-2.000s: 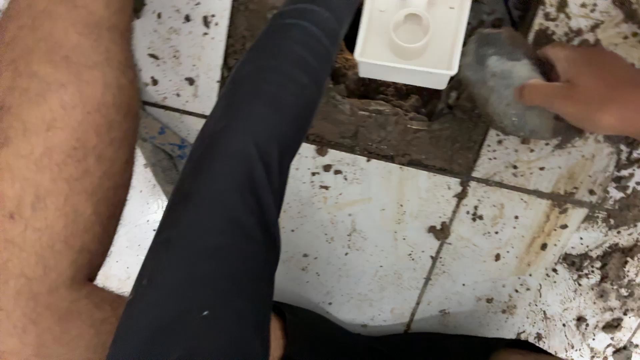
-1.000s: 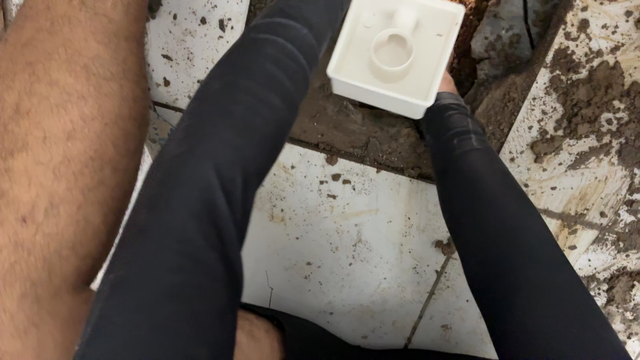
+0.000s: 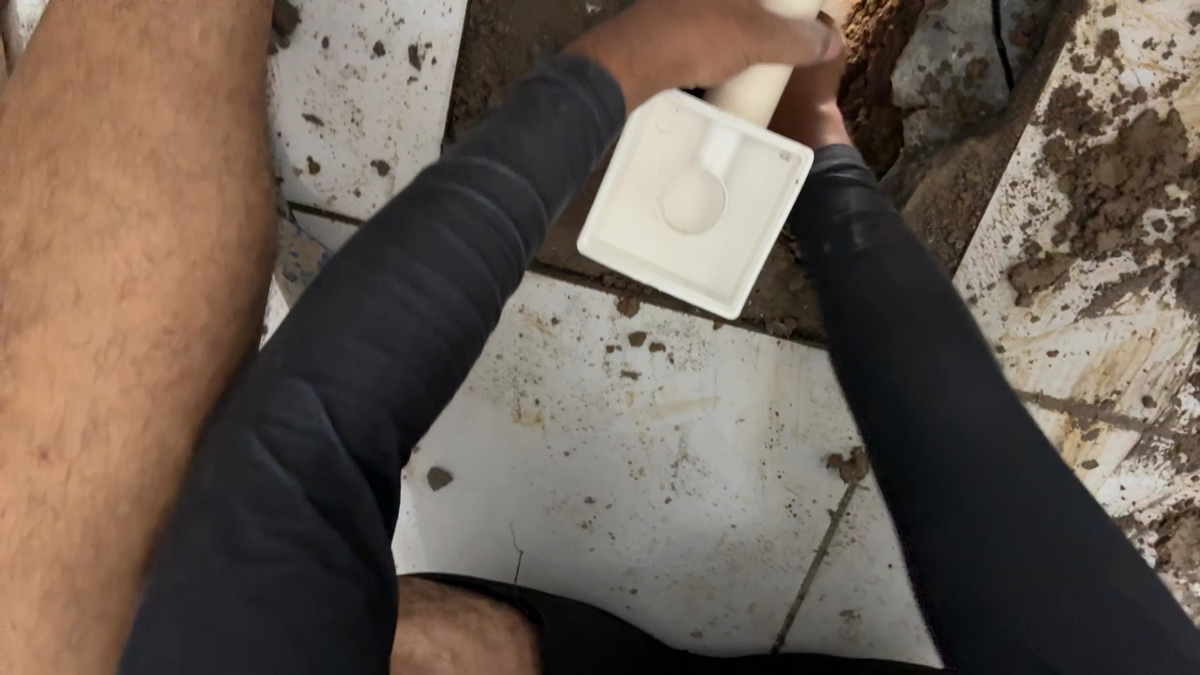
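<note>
A square white plastic drain box (image 3: 741, 248) with a round opening inside lies tilted over the dug-out trench, joined to or touching a white plastic pipe (image 3: 755, 92) at its upper side. My left hand (image 3: 694, 42) reaches across the top of the view with its fingers around the pipe. On the pipe's right side is my right hand (image 3: 814, 98), partly hidden behind the pipe and my left hand. Both forearms wear black sleeves.
Broken edges of the trench (image 3: 970, 178) show muddy soil and a grey chunk (image 3: 952, 70) at upper right. Dirt-specked white floor tiles (image 3: 637, 469) lie below, with mud clumps (image 3: 1116, 187) at right. A bare leg (image 3: 131, 281) fills the left side.
My right hand held a grey stone-like lump two seconds ago; now it is at the pipe. The box has tilted and shifted lower in view, and the pipe and my left hand have come into sight.
</note>
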